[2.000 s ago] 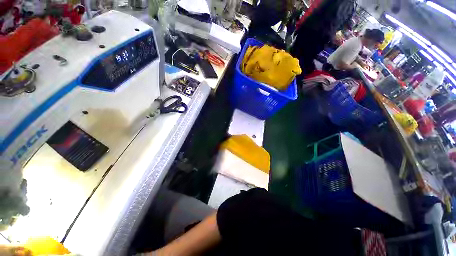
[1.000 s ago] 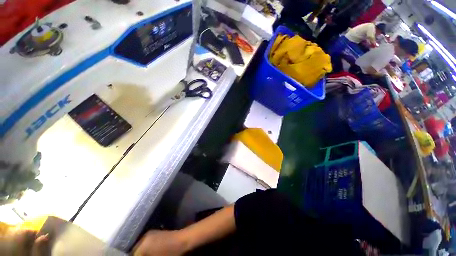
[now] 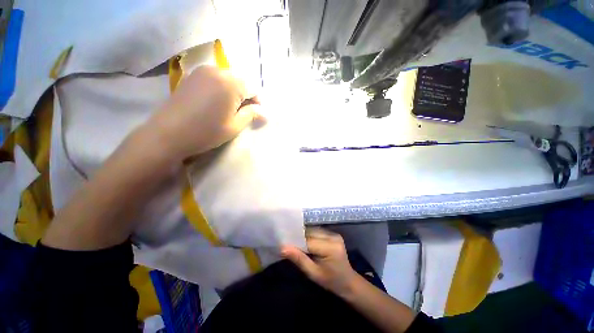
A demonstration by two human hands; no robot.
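A white fabric panel (image 3: pixel 234 201) with narrow yellow strips (image 3: pixel 198 218) lies over the left of the machine table and hangs over my lap. My left hand (image 3: pixel 212 114) is on the cloth left of the lamp-lit needle area, its curled fingers pinching the fabric; the fingertips are partly lost in glare. My right hand (image 3: pixel 325 259) is below the table's front edge and pinches the panel's right edge between thumb and fingers. The presser foot and needle are washed out by the bright light.
A smartphone (image 3: pixel 441 91) stands on the machine bed. Black-handled scissors (image 3: pixel 559 156) lie to its right. A measuring strip (image 3: pixel 417 211) runs along the table front. Folded white and yellow pieces (image 3: pixel 472 270) lie lower right, beside a blue crate (image 3: pixel 566 260). Another blue crate (image 3: pixel 179 302) is lower left.
The view has swung left from the aisle to the sewing area. The white panel and both hands now show fully; my right hand now holds the panel's edge near my lap.
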